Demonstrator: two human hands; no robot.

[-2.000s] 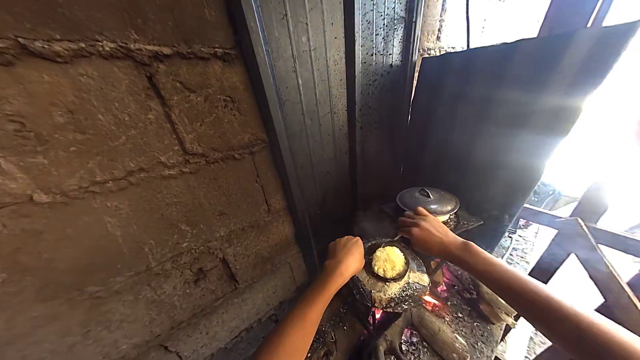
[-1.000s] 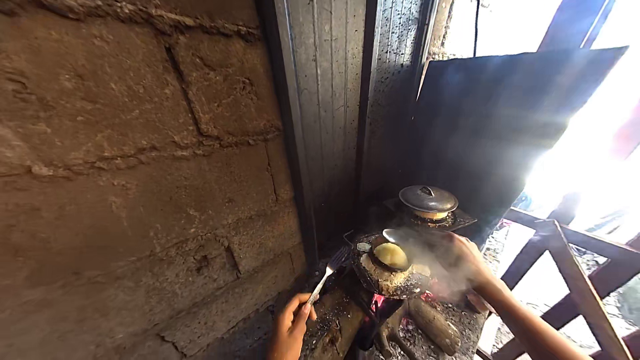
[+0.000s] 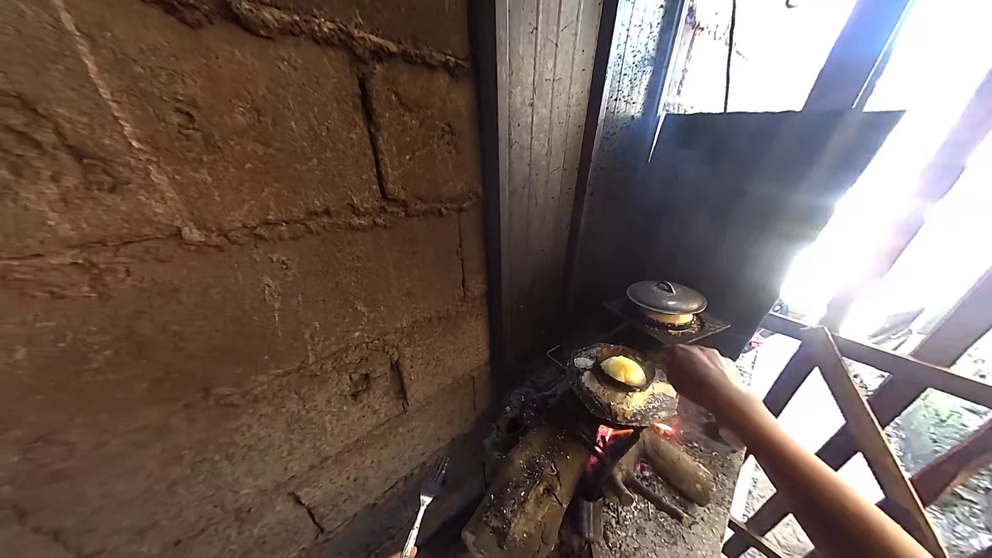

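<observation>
A small round pan holds a yellow, domed food on a blackened, crusted metal plate over the fire. My right hand is just right of the pan with its fingers curled; whether it grips a handle or utensil is unclear. At the bottom edge, only a fingertip of my left hand shows, at the handle of a metal fork, tines up. Behind the pan, a lidded pot sits on a dark square metal sheet.
Firewood logs and glowing embers lie under and before the plate. A rough block wall stands left, corrugated metal and a dark panel behind. A wooden lattice railing is on the right.
My left hand has gone from beside the pan down to the bottom edge, with the fork. The spoon seen over the pan a second ago is no longer plainly visible.
</observation>
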